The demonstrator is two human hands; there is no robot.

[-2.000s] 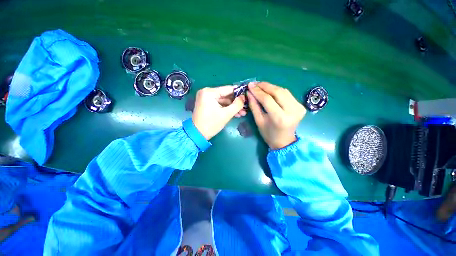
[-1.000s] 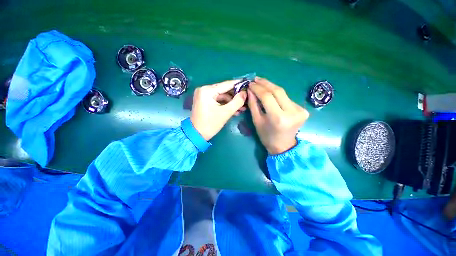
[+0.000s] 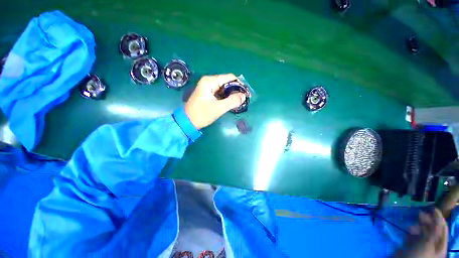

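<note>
My left hand (image 3: 209,101) grips a round black unit (image 3: 236,95) between thumb and fingers above the bench. A clear film piece sticks out at the unit's upper right edge. A blurred hand (image 3: 427,234) shows at the lower right, below the black stand. It is likely my right hand, but its sleeve is hidden and I cannot tell if it holds anything. Three round units (image 3: 145,70) cluster to the left of my left hand. Another unit (image 3: 92,87) lies by the blue cloth, and one (image 3: 316,98) lies alone to the right.
Crumpled blue cloth (image 3: 48,75) lies at left. At right, a round tin of silver mesh (image 3: 362,152) adjoins the black stand (image 3: 402,158). Behind it is a pale box (image 3: 438,115). Dark cables hang at the bench's front edge. Small dark parts (image 3: 412,45) lie at the far right.
My right hand has left the held unit, and its sleeve is gone from the front. The unit is now tilted more face-up in my left hand. A blurred hand has appeared at the lower right.
</note>
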